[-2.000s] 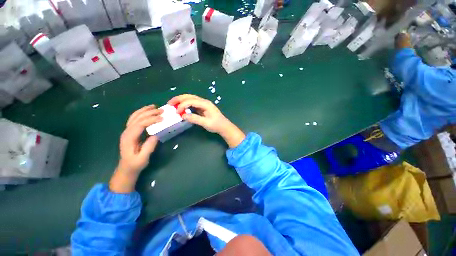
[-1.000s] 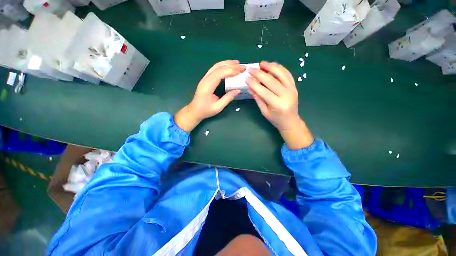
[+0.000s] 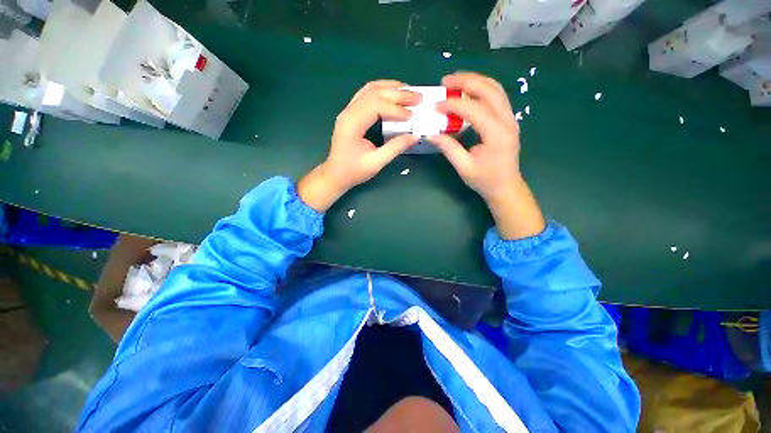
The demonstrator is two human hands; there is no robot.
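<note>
A small white carton with a red band on its right end stands on the green table, its flat top facing me. My left hand holds its left side, fingers on the top and thumb at the near edge. My right hand holds its right end, fingers over the red band and thumb at the near edge. Both hands are bare. The fingers hide parts of the top and both ends.
Open filled cartons lean in an overlapping row at the left. More white cartons stand at the far side and far right. White paper scraps dot the table. A brown box with crumpled white pieces is below the left edge.
The view has swung over since two seconds ago. Since one second ago, my right fingers have shifted and the red band shows. The cartons at the far middle have left the view.
</note>
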